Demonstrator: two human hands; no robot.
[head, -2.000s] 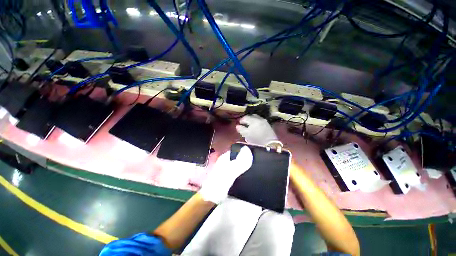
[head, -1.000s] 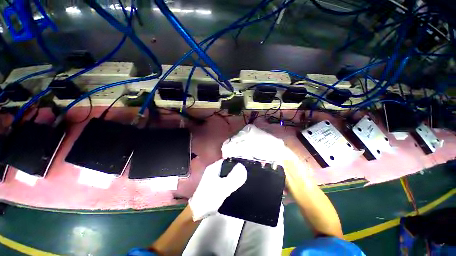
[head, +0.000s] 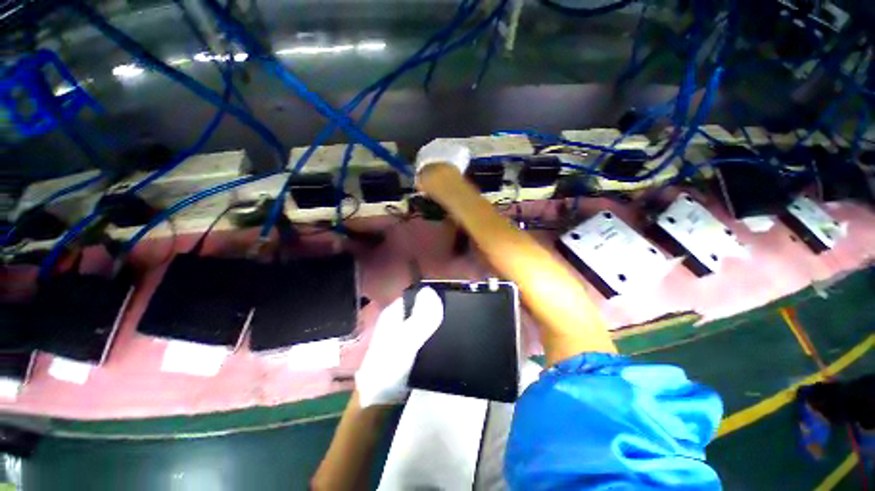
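My left hand (head: 396, 347), in a white glove, grips the left edge of a flat black unit (head: 467, 340) with a pale rim, held in front of the shelf over my lap. Small connectors show along its far edge. A thin dark cord seems to reach that edge near my thumb. My right hand (head: 442, 158), gloved, is stretched forward to the cream power strips, beside black adapters (head: 381, 186) and blue cables. Its fingers are hidden or blurred, so what it touches cannot be told.
Black units (head: 305, 301) with white slips lie on the pink mat (head: 403, 251) to the left. White-side-up units (head: 614, 254) lie to the right. Blue cables (head: 317, 101) hang over the shelf. Green floor with yellow lines shows below; a dark object is at the lower right.
My right hand has left the unit's connector edge and moved forward to the power strips. My left hand still holds the unit. The view has shifted slightly.
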